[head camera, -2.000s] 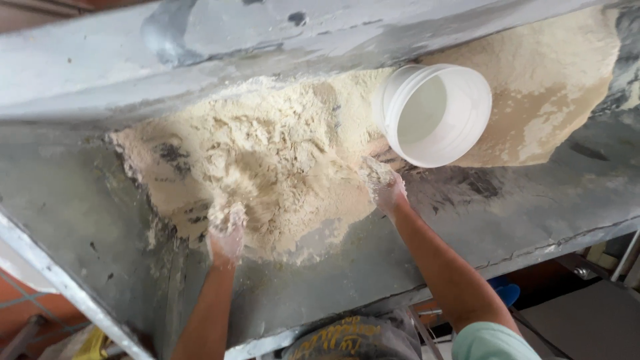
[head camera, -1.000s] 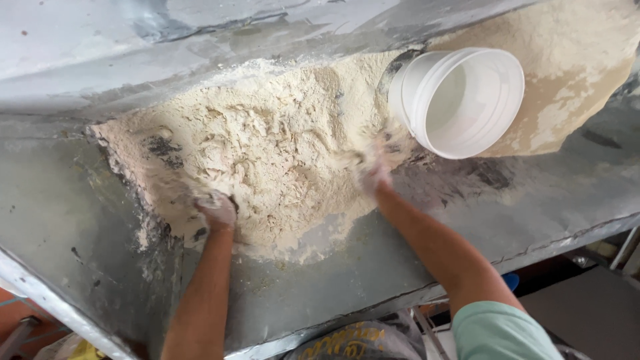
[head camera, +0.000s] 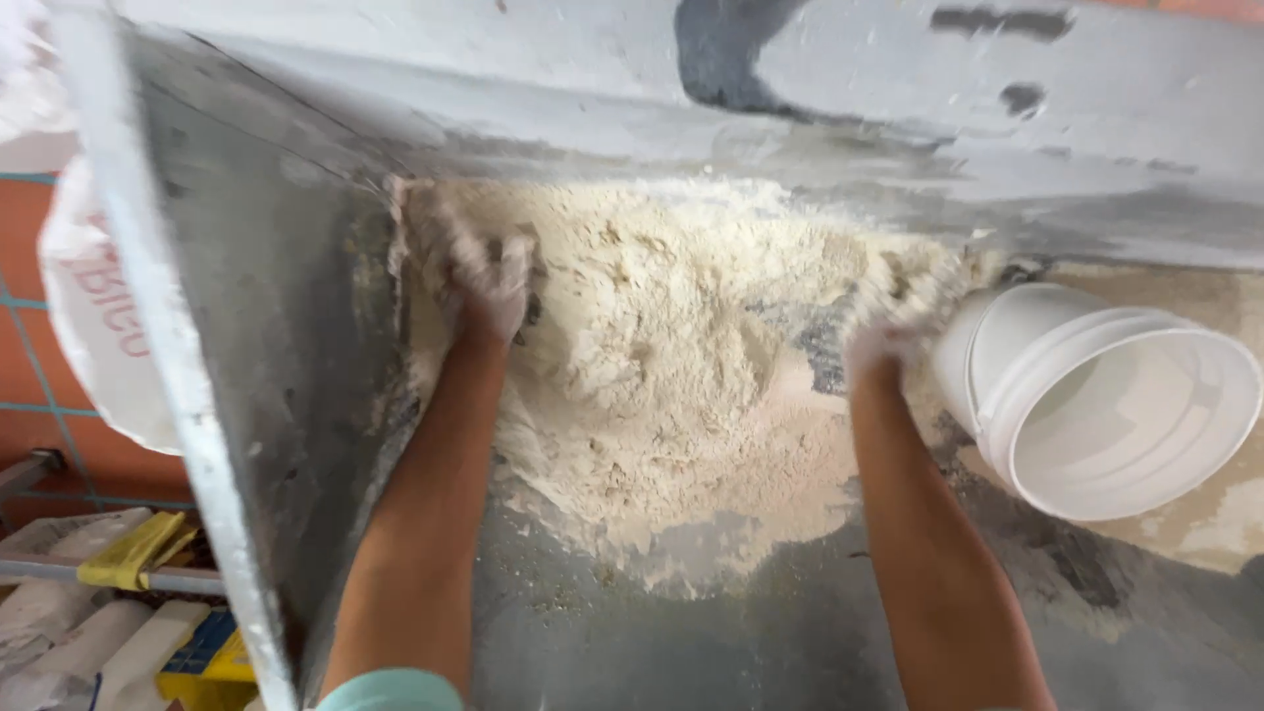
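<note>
A pale, crumbly, flour-like mass lies spread on the floor of a grey metal trough. My left hand, dusted with it, is at the mass's left edge near the trough's end wall, fingers apart. At the right edge is my right hand, coated and blurred by motion; whether its fingers hold any of the mass cannot be told. Just right of that hand, a white plastic bucket lies tilted with its mouth toward me, and its inside shows whitish.
The trough's end wall rises at the left, its back wall along the top. A thin beige layer covers the floor beyond the bucket. Outside, at left, are a white sack, a yellow cloth on a rail and several packages.
The view has shifted toward the trough's left end. My left hand has moved from the near side of the mass to its far left corner. Bare metal now shows beside my right hand.
</note>
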